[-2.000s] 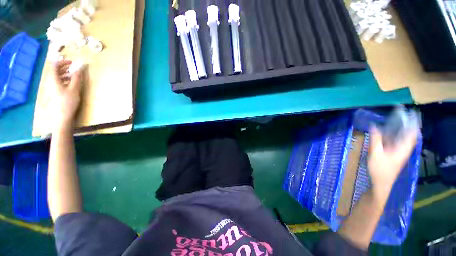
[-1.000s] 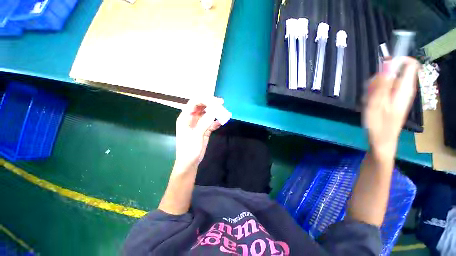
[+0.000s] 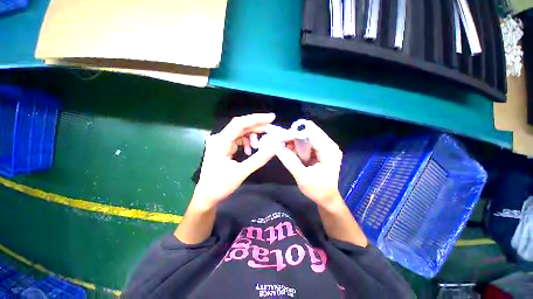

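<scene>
My left hand (image 3: pixel 234 155) and my right hand (image 3: pixel 312 160) meet over my lap. My left fingers pinch a white end cap (image 3: pixel 270 138), partly hidden by the fingers and washed out by glare. My right hand holds a tube (image 3: pixel 301 126), whose round open end shows above the fingers; the rest of it is hidden. The cap and tube are close together; I cannot tell whether they are joined. The black slotted tray (image 3: pixel 403 61) on the bench holds several silver tubes (image 3: pixel 372 20) at its left, and two more lie at its right, one slanted.
Cardboard sheets (image 3: pixel 134 35) lie on the teal bench (image 3: pixel 263 76) at the left. White pieces (image 3: pixel 512 47) lie at the far right. A film-lined blue crate (image 3: pixel 421 204) stands below the bench at right. A blue crate (image 3: pixel 26 131) is at left. Part of a person (image 3: pixel 514 216) shows at right.
My right hand has come from the tray down to my lap and met my left hand. Two tubes now lie at the tray's right side. The view has tilted down.
</scene>
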